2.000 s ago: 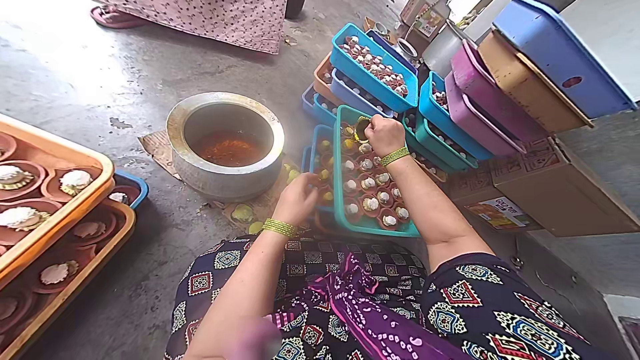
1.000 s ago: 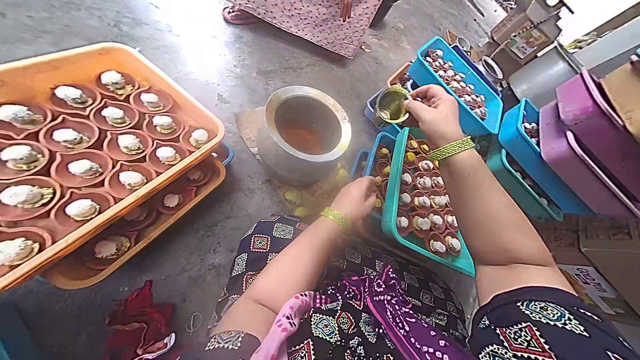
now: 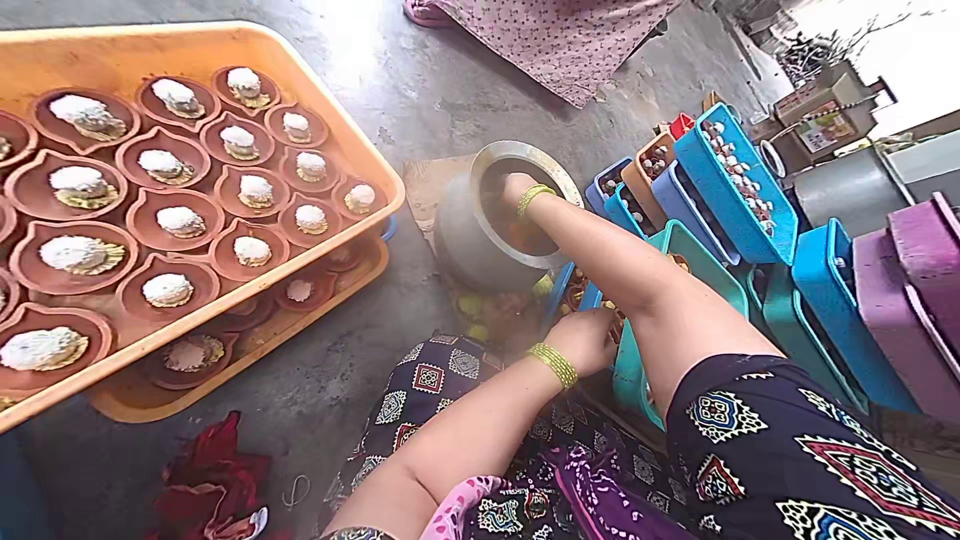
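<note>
My right hand (image 3: 517, 193) is down inside the mouth of a round metal pot (image 3: 480, 247) that holds an orange-brown liquid; its fingers and whatever they hold are hidden. My left hand (image 3: 589, 341) rests by the near edge of a green plastic tray (image 3: 701, 255), its fingertips hidden from view. My right forearm crosses over that tray and covers most of what is in it. At the left, an orange plastic tray (image 3: 330, 131) holds rows of clay lamp cups (image 3: 180, 219), each with a white, fluffy lump on a yellowish base.
A second orange tray (image 3: 352, 289) lies under the first. Stacked blue (image 3: 772, 232), green and purple trays (image 3: 892, 322) line the right side. Cardboard (image 3: 420, 187) lies under the pot. Dark red cloth (image 3: 214, 480) is on the floor, and a person's patterned pink garment (image 3: 555, 37) shows beyond.
My right hand, which held a small dark green cup above the green tray, has moved left and down into the pot. My left hand stays near the tray's edge. The view has shifted left.
</note>
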